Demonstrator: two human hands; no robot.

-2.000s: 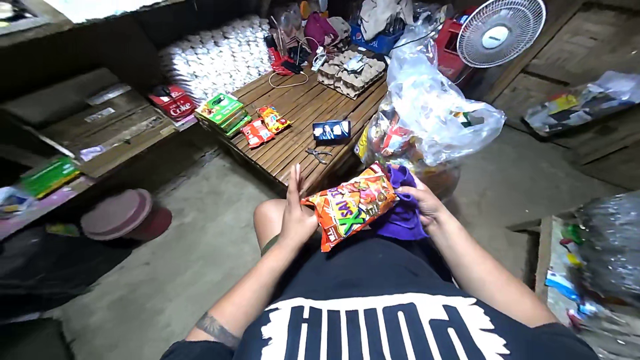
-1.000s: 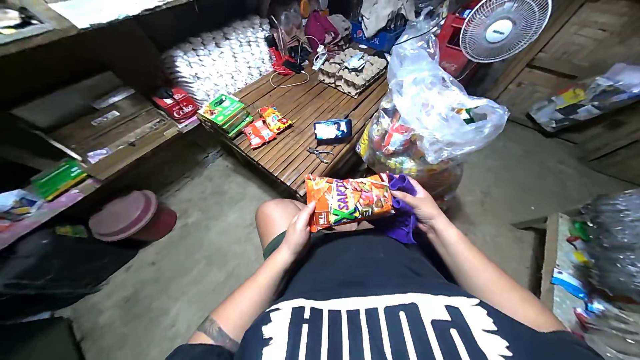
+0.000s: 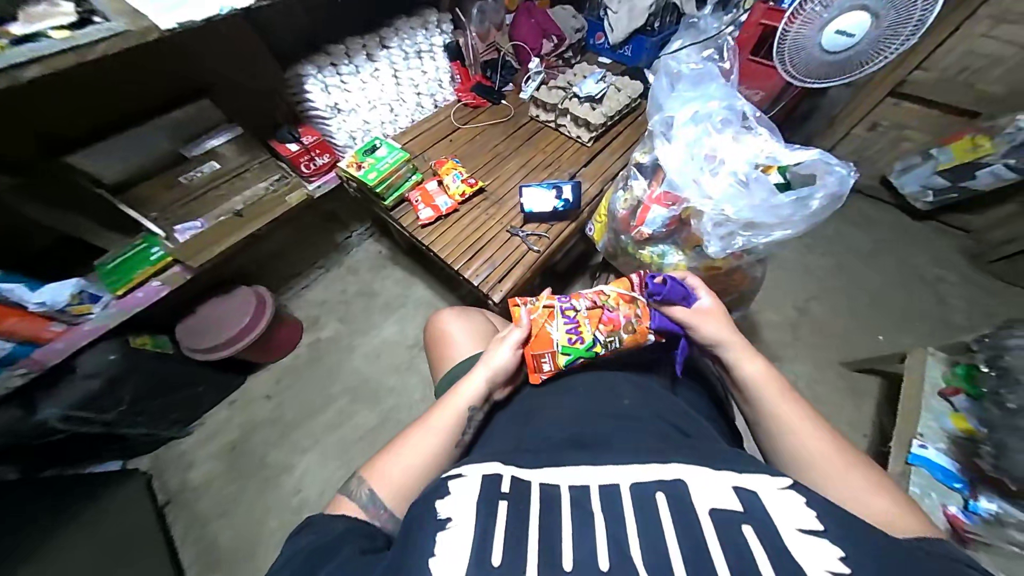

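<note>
An orange printed snack packet [image 3: 588,324] lies across my lap between both hands. My left hand [image 3: 508,352] grips its left end, thumb on the front. At the other end, my right hand [image 3: 700,312] holds a bunched purple cloth [image 3: 670,300] against the packet; its fingers are partly hidden. On the slatted bamboo table [image 3: 488,264] ahead are a phone [image 3: 550,200] propped on its side, metal pliers or nippers [image 3: 528,238], a red-orange packet [image 3: 432,201], a yellow-orange packet [image 3: 457,178] and a stack of green boxes [image 3: 382,170].
A large clear plastic bag of wrappers [image 3: 680,208] stands right of the table. Egg trays [image 3: 586,100] sit at the table's back, near a white fan [image 3: 856,36]. A lidded pink bucket [image 3: 232,324] is on the floor at left. Low shelves [image 3: 216,232] run along the left side.
The packet has been lowered toward my lap and turned flatter since two seconds ago. My left hand, spread beside it then, now grips its left end.
</note>
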